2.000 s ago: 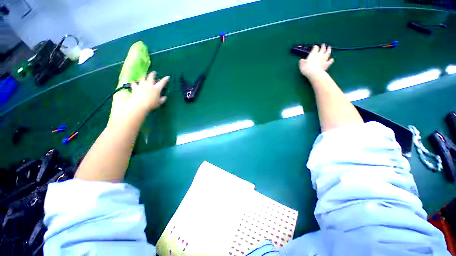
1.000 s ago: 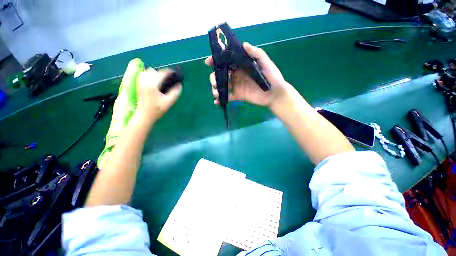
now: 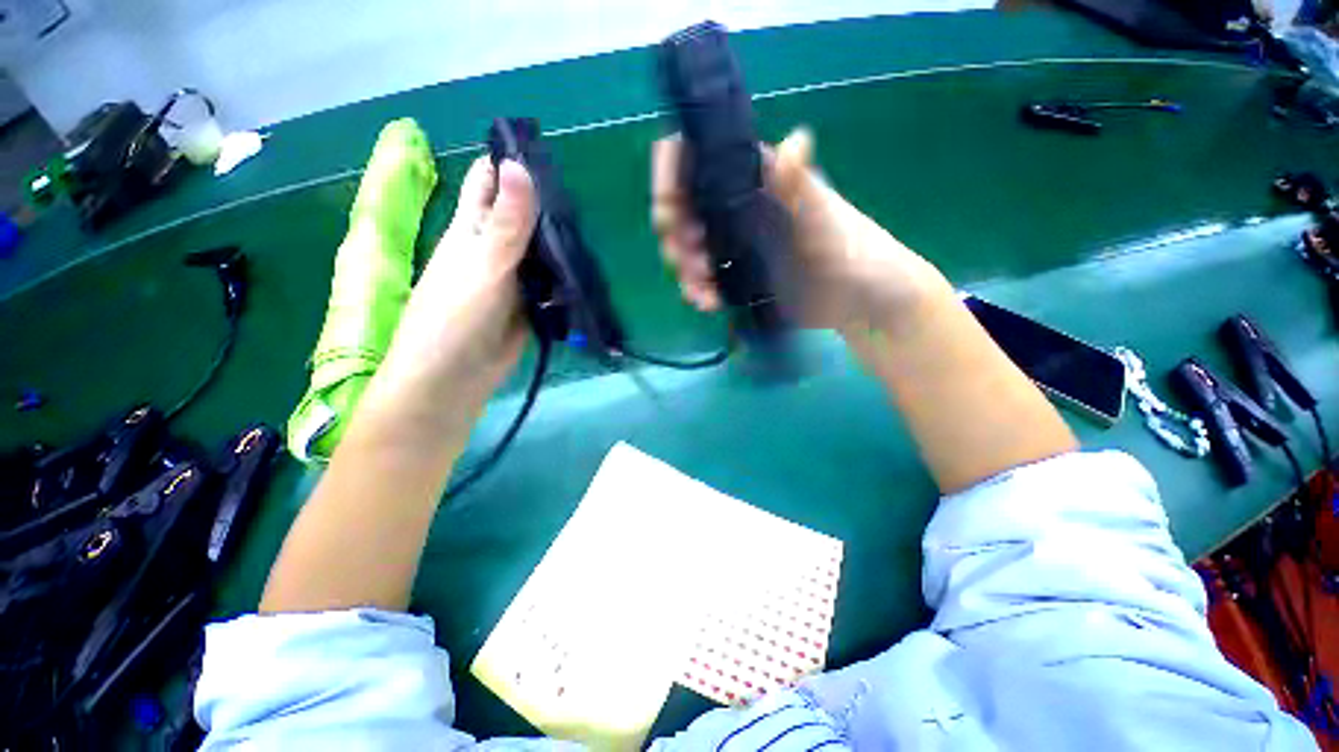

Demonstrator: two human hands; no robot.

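Note:
My left hand [image 3: 492, 272] is closed around a black battery clamp [image 3: 565, 265], its thumb on the upper part; a black cable hangs below it. My right hand [image 3: 800, 243] grips another black battery clamp [image 3: 727, 176], slightly blurred, held upright to the right of the first and apart from it. A short black cable runs between the lower ends of the two clamps. White label sheets [image 3: 632, 573] with rows of small red dots and a yellow edge lie on the green bench below my hands.
A lime-green folded roll [image 3: 363, 265] lies beside my left forearm. A heap of black clamps [image 3: 110, 588] is at lower left. A phone [image 3: 1050, 356], pale beads [image 3: 1167, 404] and more clamps [image 3: 1216, 419] lie right, above a red bin [image 3: 1263, 602]. One clamp [image 3: 1060, 115] lies far back.
My left hand has moved right and now clearly shows a clamp in it. The clamp in my right hand has turned and its handles look closed together.

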